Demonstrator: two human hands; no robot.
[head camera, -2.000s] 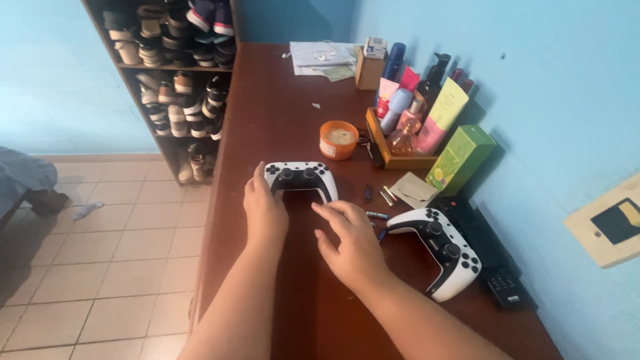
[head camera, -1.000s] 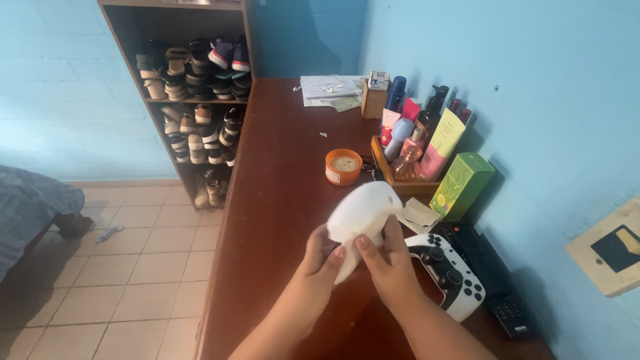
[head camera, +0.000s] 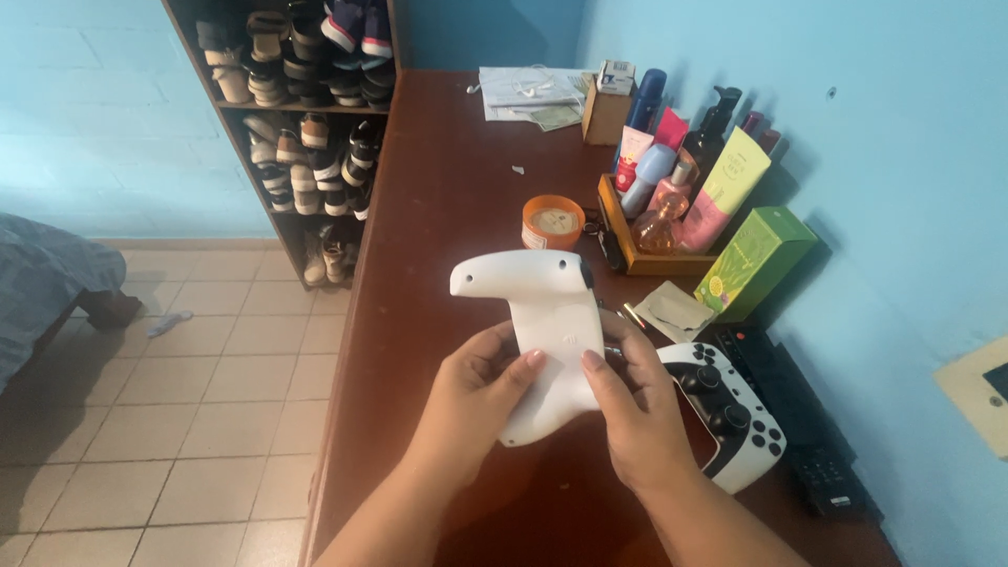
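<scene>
A white game controller (head camera: 555, 323) is held up above the brown wooden desk, its plain back turned toward me and one grip pointing to the left. My left hand (head camera: 480, 394) grips its left side, thumb on the back shell. On the other side my right hand (head camera: 642, 394) holds it too, thumb likewise on the back. The fingers behind the controller are partly hidden. A second white and black controller (head camera: 732, 417) lies face up on the desk, just right of my right hand. An orange candle jar (head camera: 553, 223) stands beyond the held controller.
Along the wall are a wooden tray (head camera: 669, 264) of bottles and tubes, a green box (head camera: 756, 260), a torn piece of paper (head camera: 675, 309) and remote controls (head camera: 823, 472). Papers with white earphones (head camera: 531, 87) lie at the far end. A shoe rack (head camera: 311, 110) stands left of the desk.
Two seconds ago the held controller was face up low over the desk, with my left hand at it. Now both hands hold it raised and turned back-side up; since one second ago it has rotated.
</scene>
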